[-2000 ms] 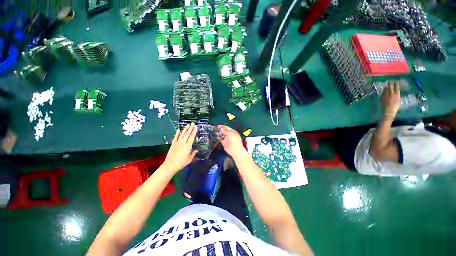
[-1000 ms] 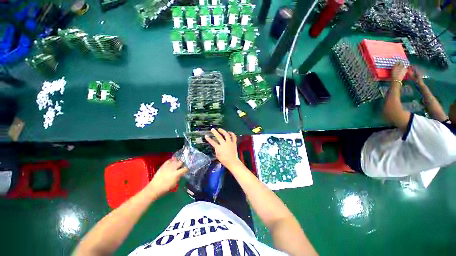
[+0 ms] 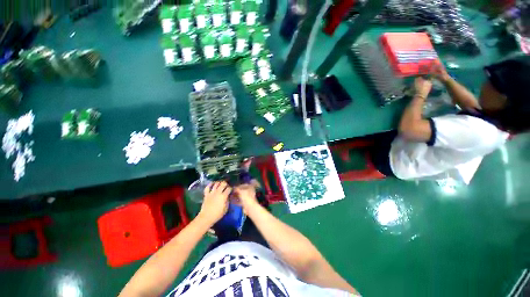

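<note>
A long ribbed stack of circuit boards lies on the green bench and reaches its front edge, in front of me. A shiny clear plastic bag shows crumpled around the near end of the stack. My left hand is at this near end with its fingers on the bag. My right hand is close beside it on the right, fingers bent at the bag. The exact grip of both hands is small and blurred.
White piece heaps and a green board pair lie left. Board rows stand behind. A yellow-black knife lies right, above a white tray of green boards. A red stool is left; another person works right.
The view has shifted. My left hand has moved up to the stack's near end, and my right hand has moved down off the stack's side. Both hands are now close together at the bag.
</note>
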